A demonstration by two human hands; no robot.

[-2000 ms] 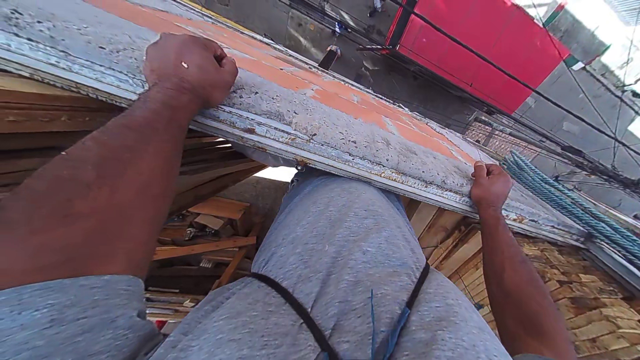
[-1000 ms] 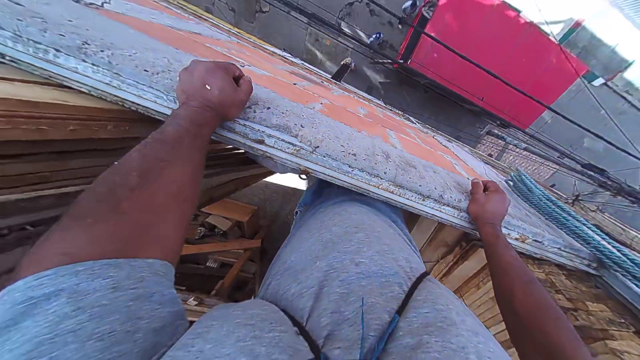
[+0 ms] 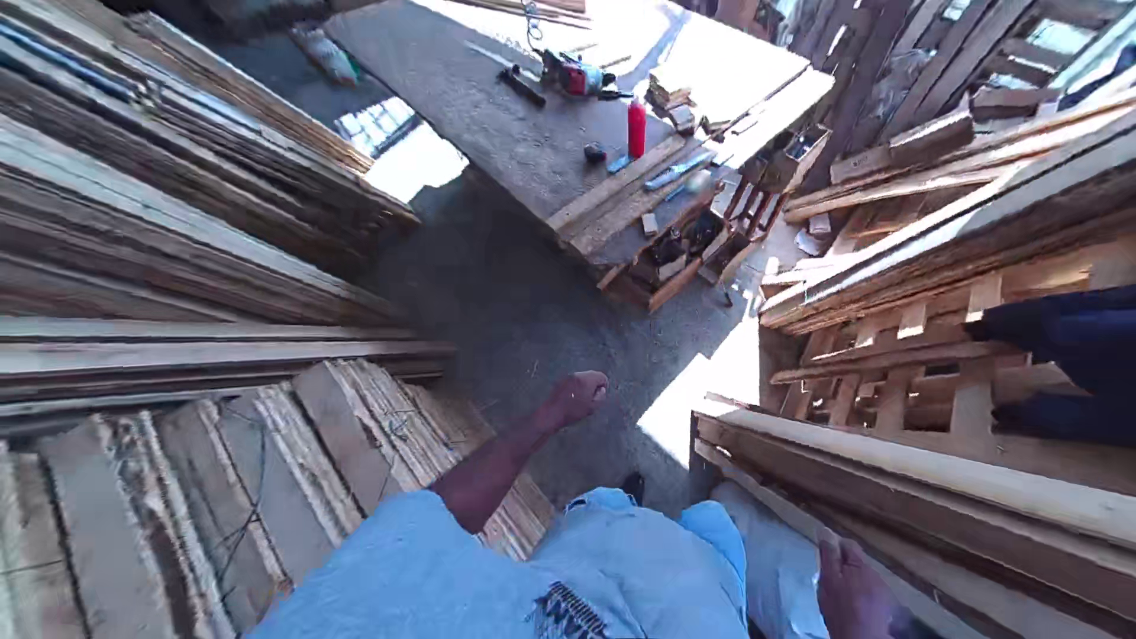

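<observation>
My left hand (image 3: 579, 397) hangs over the grey floor (image 3: 497, 293), fingers curled, with nothing visible in it. At the lower right my right hand (image 3: 850, 581) is beside a stack of long wooden boards (image 3: 887, 470); blur hides whether it touches them. Beyond my left hand stands a large worktable (image 3: 479, 115), bearing a red and dark power tool (image 3: 579, 78), a red bottle (image 3: 636, 130) and a small dark object (image 3: 595, 153). A wooden tray with compartments (image 3: 674, 288) sits at the table's near corner.
Stacked boards (image 3: 177, 222) line the left, and bundled wood slats (image 3: 204, 479) lie at the lower left. On the right are more long boards (image 3: 941, 222) and pallet-like wooden frames (image 3: 972, 399). Dark blue cloth (image 3: 1083, 355) lies or hangs at the right edge.
The view has swung from a rooftop-like ledge overlooking a street to a floor among wood stacks. Both hands have left the ledge; my left arm now reaches over the floor.
</observation>
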